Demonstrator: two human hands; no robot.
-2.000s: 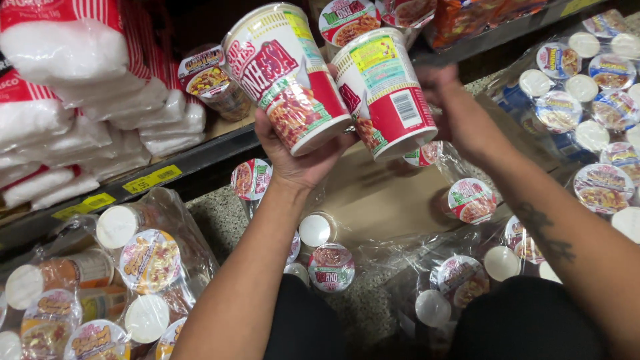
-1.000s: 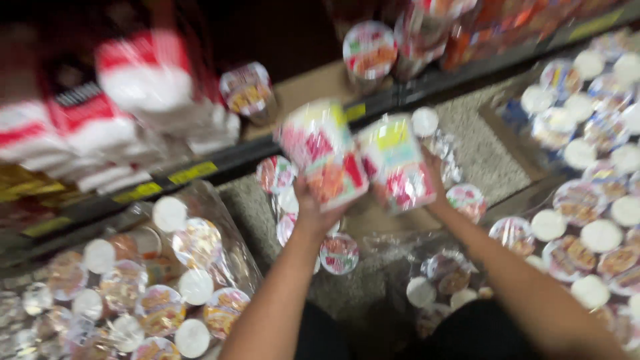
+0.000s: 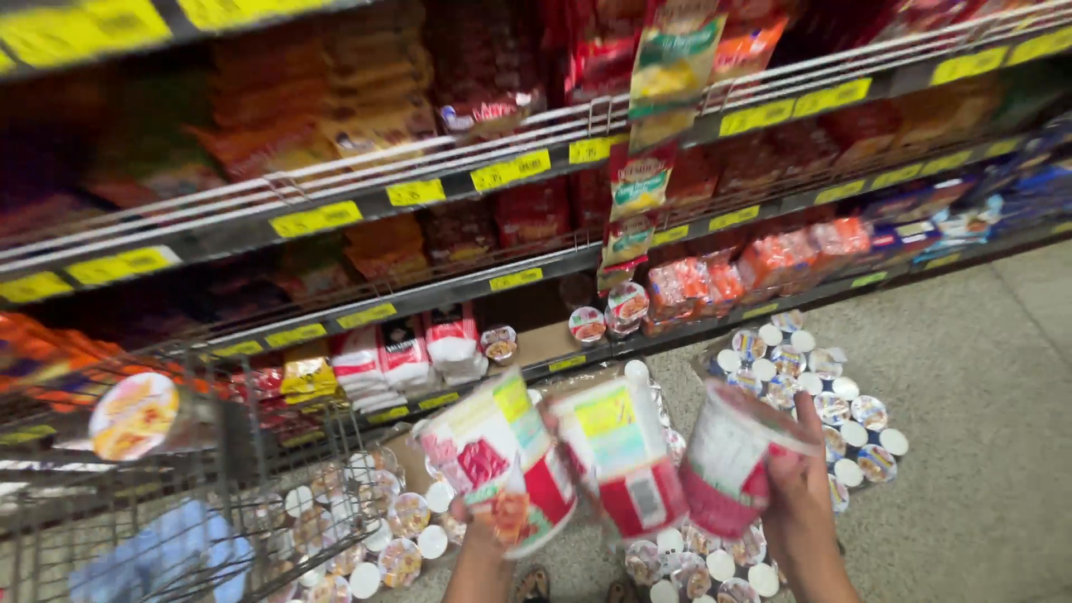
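Note:
Three cup noodle containers are held in a row at lower centre. My left hand (image 3: pixel 486 544) grips the left cup noodle container (image 3: pixel 502 465), which is tilted. Around the right cup (image 3: pixel 724 469), my right hand (image 3: pixel 796 502) has its fingers closed at the side and rim. Between these two sits the middle cup noodle container (image 3: pixel 624 461), close against its neighbours; no finger is plainly seen on it. All three are white and red and somewhat blurred.
A wire shopping cart (image 3: pixel 276 477) stands at left, with a blue cloth (image 3: pixel 159 557) and a noodle cup (image 3: pixel 134 416) by it. Wrapped cup packs lie on the floor (image 3: pixel 971 402), including one at right (image 3: pixel 846 419). Store shelves (image 3: pixel 469 314) run across, with hanging cheese packets (image 3: pixel 641 193).
The hands held two cups in the earlier frames; three are held now. The view has swung up widely, bringing upper shelves and the wire cart in.

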